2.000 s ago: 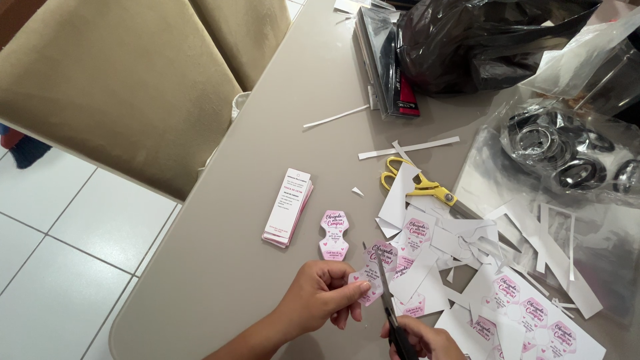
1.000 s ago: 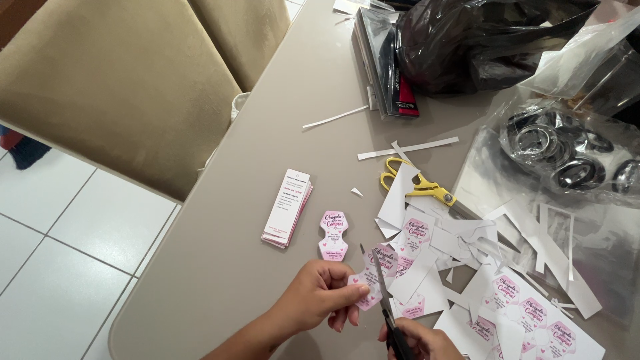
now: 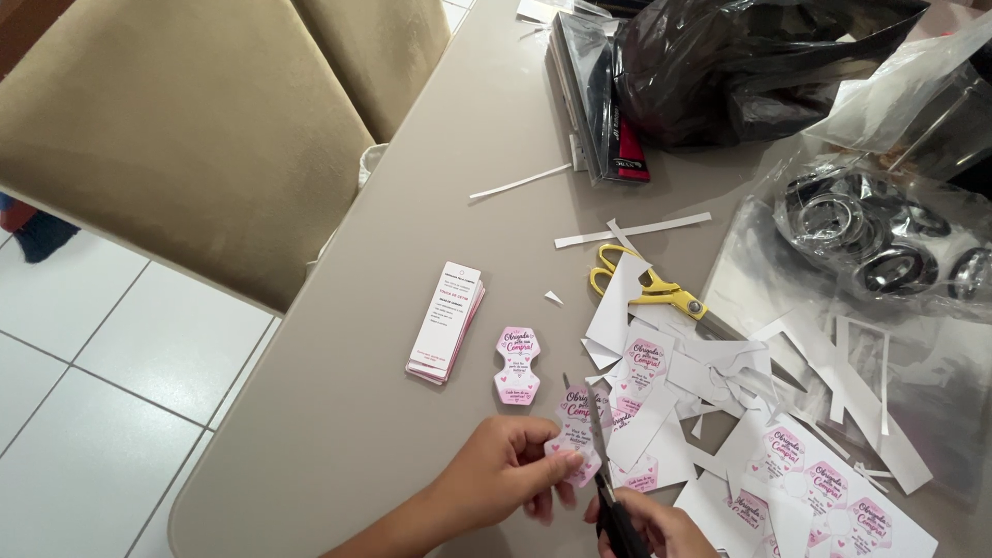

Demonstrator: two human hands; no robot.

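Observation:
My left hand (image 3: pixel 515 469) pinches a pink printed paper tag (image 3: pixel 575 430) by its lower part. My right hand (image 3: pixel 651 519) grips black-handled scissors (image 3: pixel 601 457), whose parted blades lie along the tag's right edge. A cut pink tag (image 3: pixel 517 366) with a narrowed waist lies flat on the table just beyond my left hand. To its left is a stack of white printed cards (image 3: pixel 445 322). Printed sheets with more pink tags (image 3: pixel 829 496) and paper offcuts (image 3: pixel 717 380) are heaped to the right of my hands.
Yellow-handled scissors (image 3: pixel 659 291) lie partly under paper scraps. Behind are a boxed item (image 3: pixel 593 101), a black plastic bag (image 3: pixel 721 70) and a clear bag of black round items (image 3: pixel 876 232). Beige upholstered chairs (image 3: pixel 194 139) stand against the table's left edge (image 3: pixel 341 232).
The tag in my left hand has shifted and tilted slightly against the scissor blades. Both hands remain in about the same place, and the lying tag and card stack have not moved.

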